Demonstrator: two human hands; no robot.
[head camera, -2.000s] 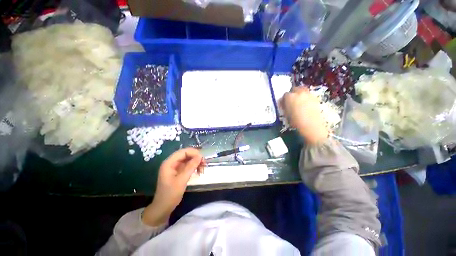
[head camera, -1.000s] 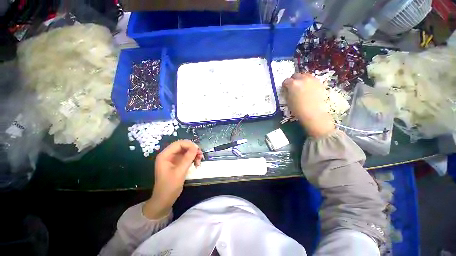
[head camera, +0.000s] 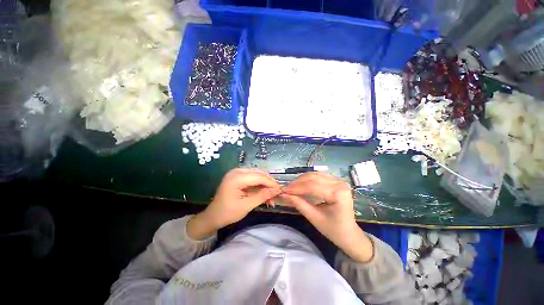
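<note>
My left hand and my right hand are bare and meet at the fingertips over the bench's front edge. Both pinch a tiny reddish part between them; it is too small and covered to tell what it is. A slim dark and white tool lies on the bench just behind my fingers. A white square unit lies to the right of my right hand. The long white strip under my hands is mostly hidden.
A blue-rimmed tray of tiny white pieces stands at centre. A blue bin of metal pins is left of it, with white caps below. Cream parts, dark red parts and a clear box are at right. Finished units fill a crate below.
My right hand has left the small parts right of the tray and come to my left hand's fingertips. The view has shifted, so the bench items appear further right and higher.
</note>
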